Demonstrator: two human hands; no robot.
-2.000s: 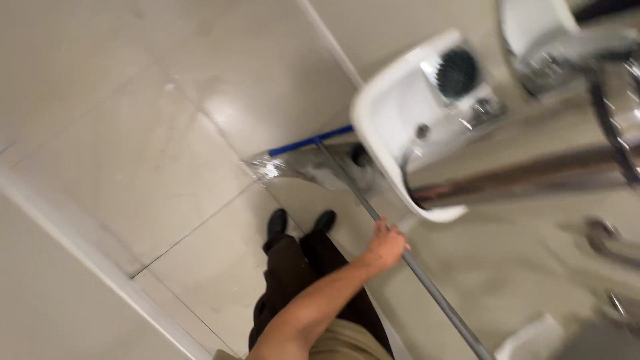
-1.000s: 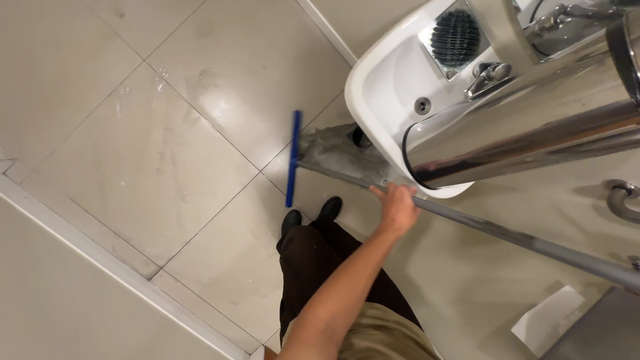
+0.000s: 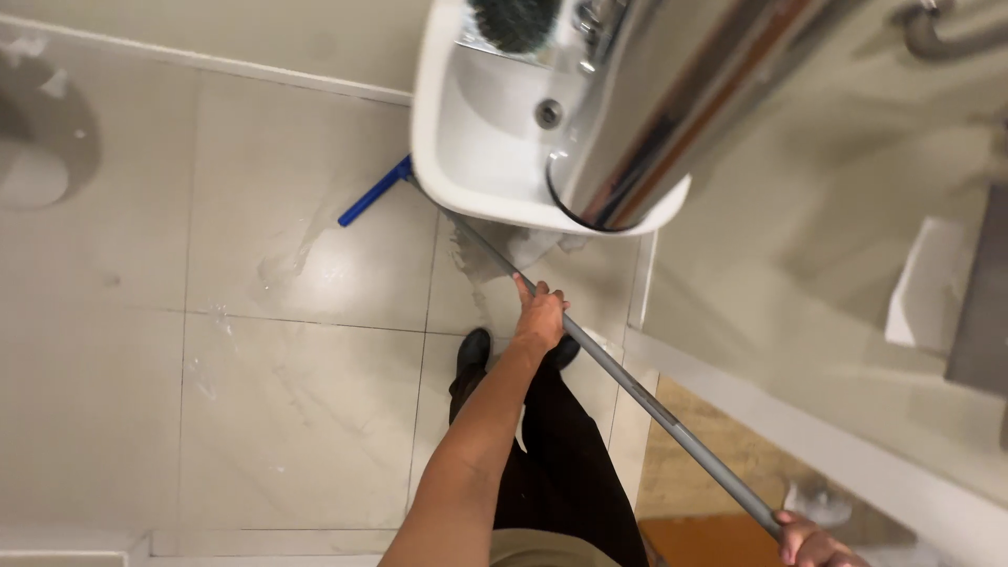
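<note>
A floor squeegee with a blue head (image 3: 375, 191) and a long grey pole (image 3: 622, 376) slants across the view. The head rests on the tiled floor at the left edge of the white washbasin (image 3: 429, 157), which hides one end of it. My left hand (image 3: 542, 313) is closed around the pole just below the basin, above my dark shoes. At the lower right, my right hand (image 3: 811, 542) grips the pole near its upper end, partly cut off by the frame. A wet grey patch (image 3: 484, 252) lies on the floor beneath the basin, with thin streaks on the tiles left of it.
A large shiny metal cylinder (image 3: 669, 102) overlaps the basin's right side. A dark ribbed object (image 3: 516, 24) sits on the basin by the tap. A wall runs along the right, with a metal pipe (image 3: 933, 35). Orange and wood-coloured surfaces (image 3: 709, 539) show at lower right.
The view has turned. The squeegee's head has gone from beside the wet patch to the basin's left edge, now slanted and partly hidden. My right hand has come into view on the pole.
</note>
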